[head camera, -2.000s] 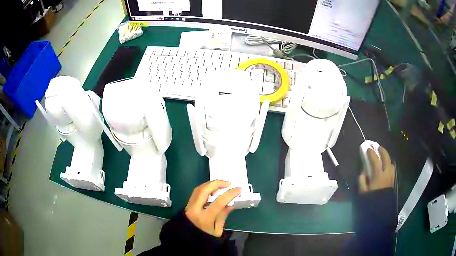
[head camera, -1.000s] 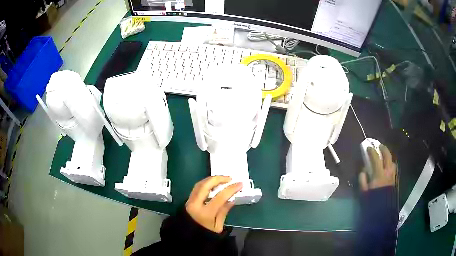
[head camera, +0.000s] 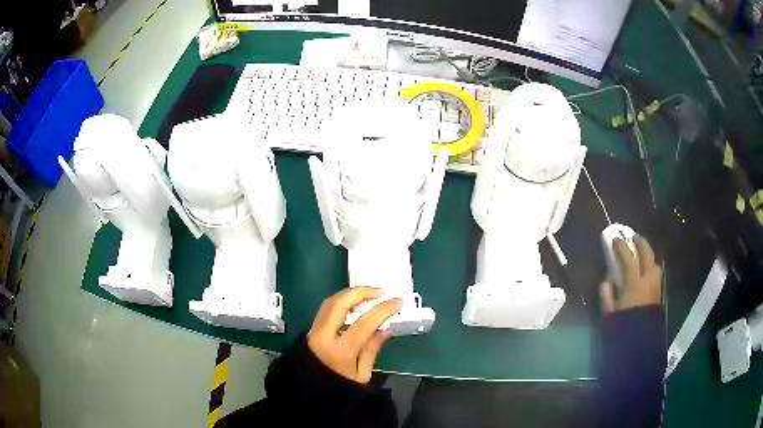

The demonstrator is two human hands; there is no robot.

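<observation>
Several white PTZ security cameras lie in a row on the green bench, plates towards me. My left hand (head camera: 353, 328) grips the base plate of the third camera from the left (head camera: 381, 196), fingers on top of the plate's left part. My right hand (head camera: 633, 272) rests on the white computer mouse (head camera: 617, 242) on the black mouse pad. The rightmost camera (head camera: 525, 201) lies between my hands, touched by neither. Two more cameras lie left of the held one, the nearer (head camera: 224, 201) and the farthest left (head camera: 125, 205).
Behind the cameras are a white keyboard (head camera: 289, 104), a yellow tape roll (head camera: 478, 125), a black flat object (head camera: 197, 99) and a monitor (head camera: 468, 29). A white strip (head camera: 696, 318) hangs at right. Another white plate (head camera: 734, 351) shows far right. A blue bin (head camera: 55, 121) stands left.
The whole view has shifted slightly, with the bench items a little higher in the picture. Both hands keep their places on the camera base and the mouse.
</observation>
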